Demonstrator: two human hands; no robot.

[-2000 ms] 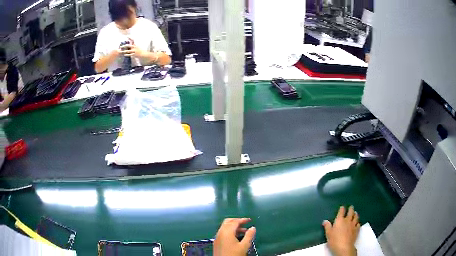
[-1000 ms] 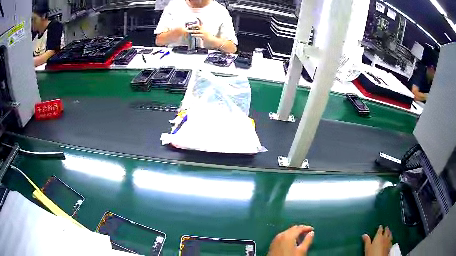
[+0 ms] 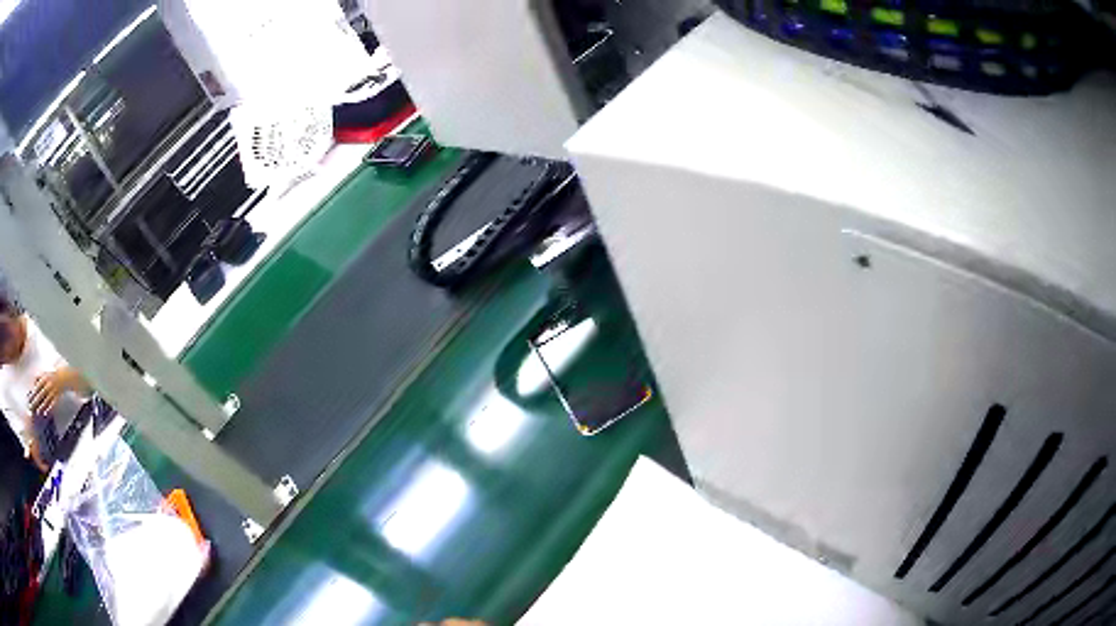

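A phone frame [image 3: 597, 382] with a thin pale rim, dark centre and small orange marks at its lower end lies tilted on the green conveyor belt [image 3: 490, 538], close beside the grey machine. A small skin-coloured sliver, which looks like my left hand [image 3: 455, 621], shows at the bottom edge. It is cut off, so its fingers and anything in them are hidden. My right hand is out of the picture. Neither hand is seen touching the frame.
A large grey machine [image 3: 796, 318] fills the right. A white sheet [image 3: 685, 563] lies at the bottom. A black cable chain [image 3: 428, 239] curves at the machine opening. A metal post [image 3: 184, 446], plastic bag [image 3: 147, 563] and person [image 3: 37, 367] are on the left. Another phone [image 3: 400, 149] lies on the far green belt.
The view has swung right and tilted. The machine now fills the right, and the frame beside it has come into view. The frames at lower left and my right hand have left the picture.
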